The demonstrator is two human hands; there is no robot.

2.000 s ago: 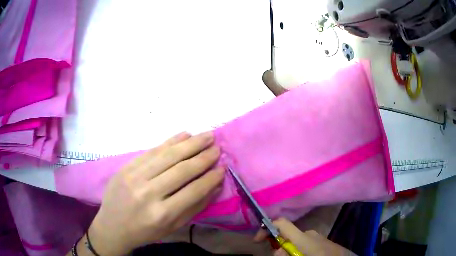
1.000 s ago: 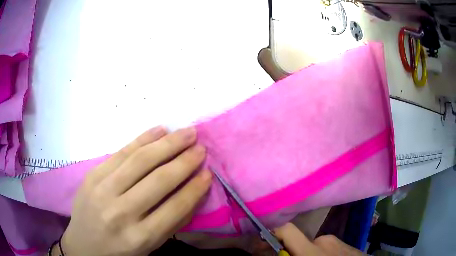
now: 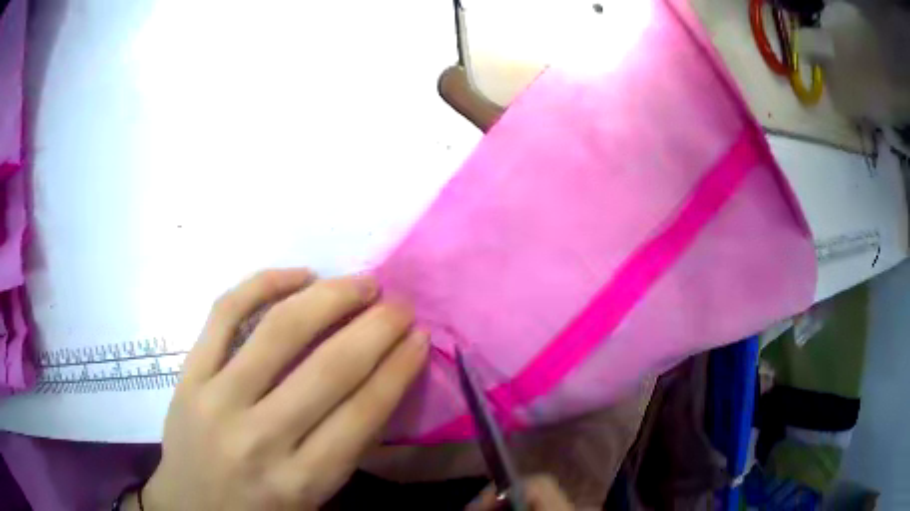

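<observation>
A pale pink garment panel (image 3: 589, 200) lies across the front of the table, with a bright magenta band (image 3: 639, 269) running diagonally along it. My left hand (image 3: 299, 389) presses on the panel's left part, fingers bunched at a gathered spot. My right hand (image 3: 534, 494), cut off by the bottom edge, holds scissors (image 3: 484, 424). Their dark blades point up over the panel, tips just right of my left fingertips, crossing near the band. The blades look almost closed and slightly blurred. The scissor handles are out of the picture.
Stacked pink pieces (image 3: 14, 259) lie at the left edge. Ruler markings (image 3: 110, 366) run along the table's front edge. The cream machine bed (image 3: 519, 40) is beyond the panel. Red and yellow scissor handles (image 3: 788, 45) lie at the upper right. A blue basket edge (image 3: 733, 399) stands below right.
The panel's right part has swung upward and its band is steeper. The left end no longer extends past my left hand. The scissors are more upright. The view has shifted.
</observation>
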